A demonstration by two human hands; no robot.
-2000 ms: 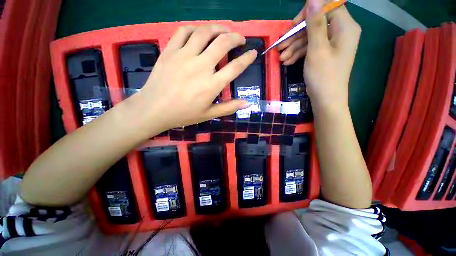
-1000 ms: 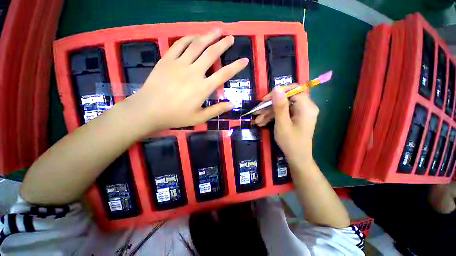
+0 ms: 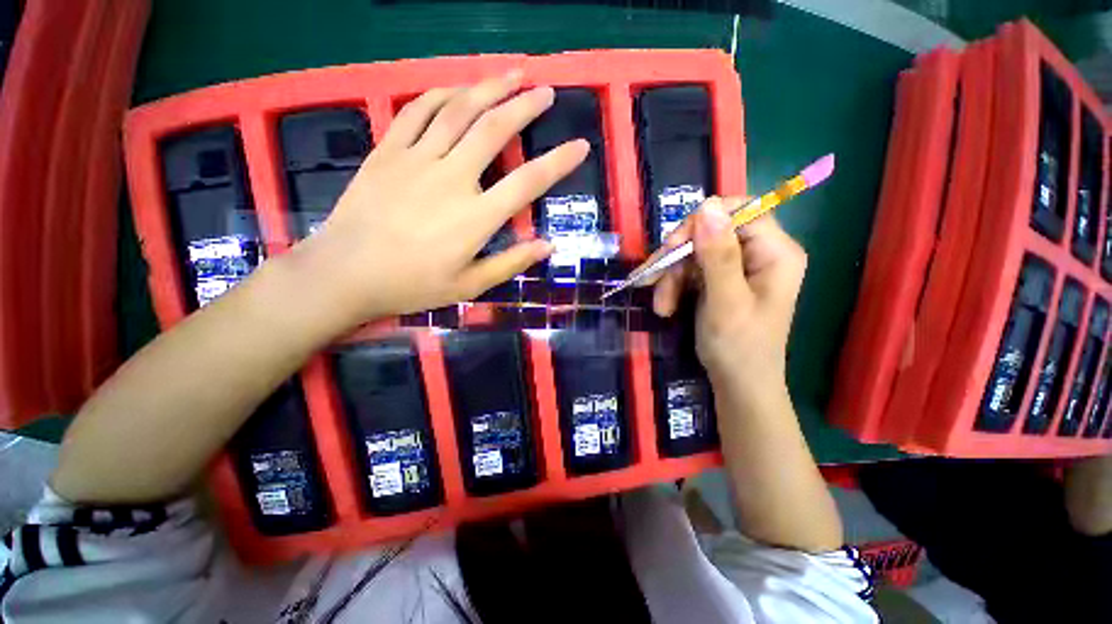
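A red-orange foam tray (image 3: pixel 439 518) holds two rows of black phones, backs up, such as this one (image 3: pixel 490 408). A clear carrier sheet with small black squares (image 3: pixel 567 293) lies across the middle of the tray. My left hand (image 3: pixel 427 207) is spread over the upper row, fingers apart, over the left part of the sheet; whether it presses the sheet is hidden. My right hand (image 3: pixel 746 287) grips tweezers (image 3: pixel 768 199) with an orange body and pink end. Their silver tip is at the black squares, right of my left thumb.
Stacked red-orange trays stand at the left (image 3: pixel 61 219) and at the right (image 3: pixel 933 244), the right stack's face showing phones. A green mat (image 3: pixel 799 110) lies under the tray. At the lower right is part of another person, in dark clothing (image 3: pixel 963 524).
My right hand with the tweezers came down from the tray's upper right edge to the black squares, then shifted slightly right. My left hand moved slightly left.
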